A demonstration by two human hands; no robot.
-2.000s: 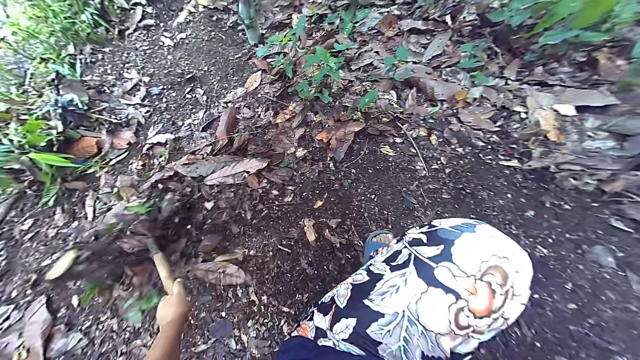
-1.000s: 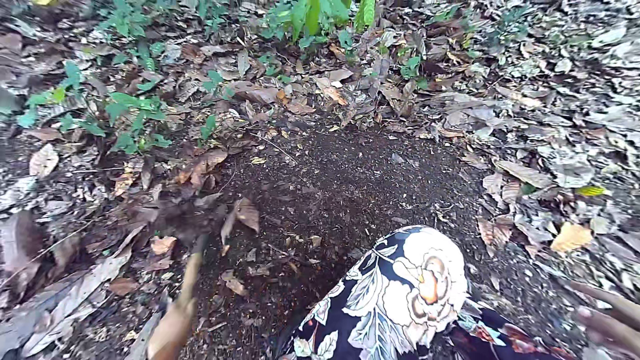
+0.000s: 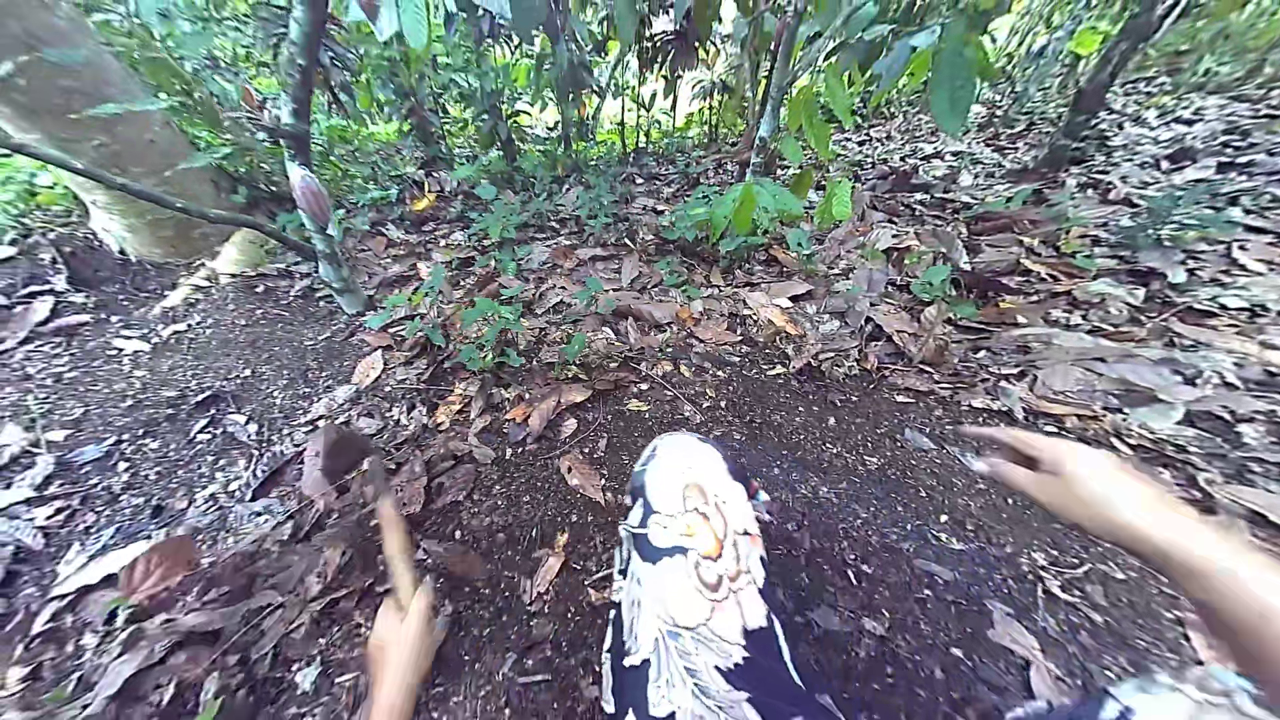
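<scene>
At the lower left, my left hand (image 3: 400, 640) is closed around the wooden handle (image 3: 394, 540) of a small tool. The tool's dark head (image 3: 345, 452) is blurred over brown leaf litter, so its exact kind cannot be told. On the right, my right hand (image 3: 1060, 475) is held out above dark soil with its fingers apart and nothing in it. Between the hands is my knee in flower-patterned cloth (image 3: 690, 560). Dry leaves (image 3: 160, 568) lie heaped left of the tool.
A thin trunk bearing a cocoa pod (image 3: 311, 196) rises at the upper left, beside a thick pale trunk (image 3: 130, 150) and a bare slanting branch (image 3: 150, 193). Low green seedlings (image 3: 490, 325) grow ahead. Leaf litter (image 3: 1130, 370) spreads across the right side.
The view has tilted up, showing trunks and foliage. My right hand, out of view in the oldest frame and at the right edge one second ago, now shows with its forearm.
</scene>
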